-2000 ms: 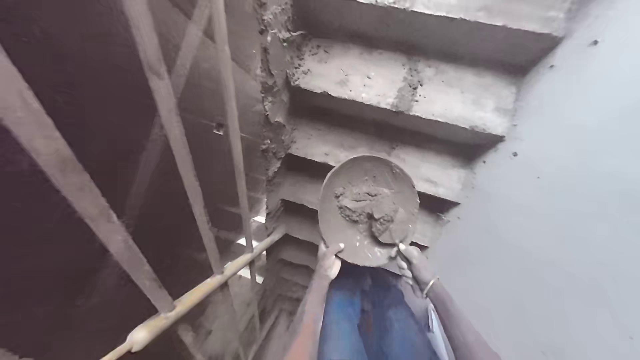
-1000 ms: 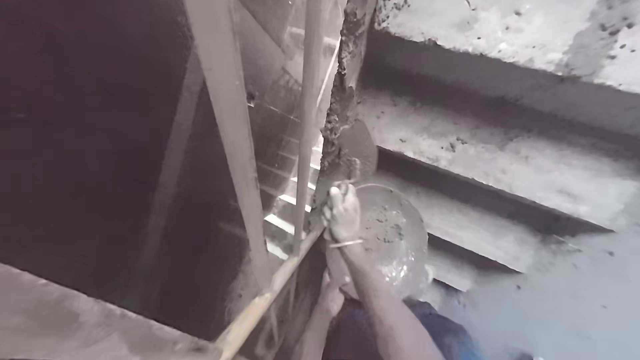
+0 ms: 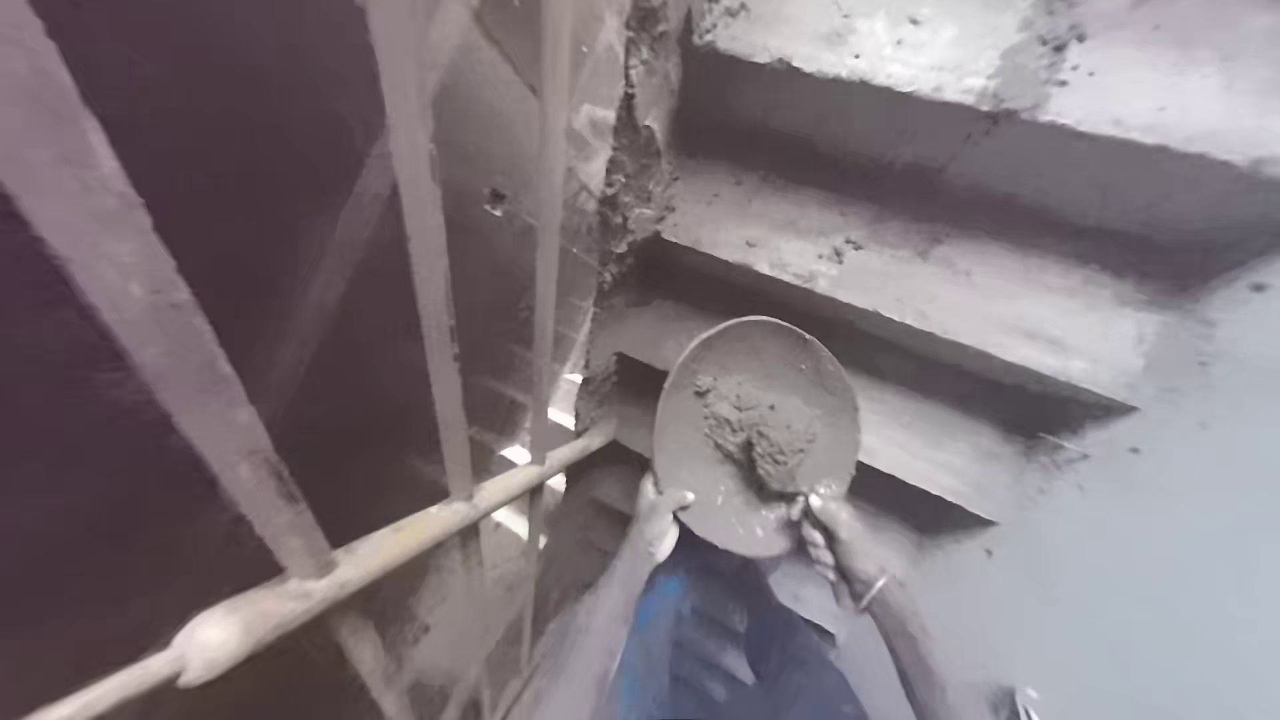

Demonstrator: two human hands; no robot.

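A round shallow pan [image 3: 700,440] is held over the stairs, in front of my body, with a heap of wet mortar [image 3: 745,425] in it. My left hand [image 3: 660,515] grips the pan's lower left rim, thumb on top. At its lower right, my right hand [image 3: 835,535], with a bangle at the wrist, is closed on the handle of what looks like a trowel [image 3: 775,485]. The blade lies in the mortar and is coated with it, so its outline is unclear. Rough mortar covers the broken side edge of the stairs [image 3: 635,170], beyond the pan.
Concrete steps [image 3: 900,270] run down beneath the pan, beside a smooth pale wall [image 3: 1150,580] on the right. On the left, a horizontal pole [image 3: 400,540] crosses several upright poles [image 3: 425,240] beside a dark, deep opening. Lower flights show through it.
A second ago my right hand was out at the stair edge on the left with the trowel; now it is back at the pan's lower right. The view has shifted too.
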